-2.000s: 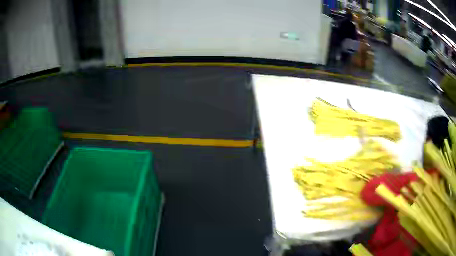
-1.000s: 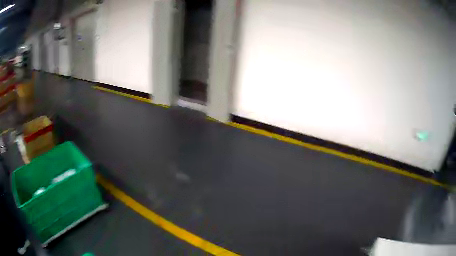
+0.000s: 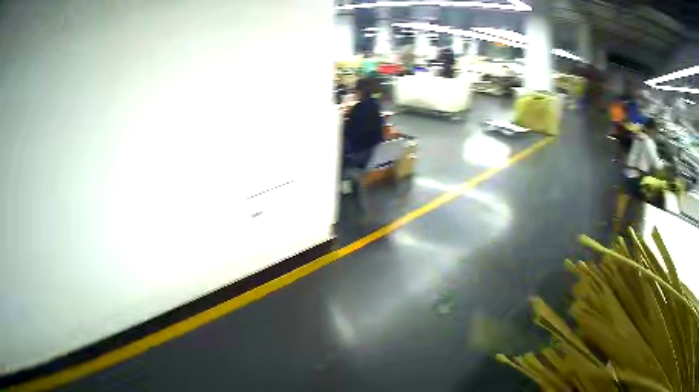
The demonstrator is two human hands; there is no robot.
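Observation:
A thick sheaf of long, narrow yellow strips [image 3: 628, 329] shows at the lower right of the head view. Its loose ends fan out up and to the left. The rest of the sheaf is cut off by the right and bottom edges. Neither of my hands is in the picture, so what holds the sheaf cannot be seen.
A large white wall [image 3: 169, 168] fills the left. A yellow line [image 3: 383, 230] runs along the grey floor. A person in dark clothes [image 3: 364, 126] is by a box beyond the wall's corner. Other people [image 3: 641, 159] and part of a white table [image 3: 671, 237] are at the right.
The view has swung away from the green bins and the table with yellow strips, then along the wall to its corner and the factory aisle. The yellow sheaf is back in view.

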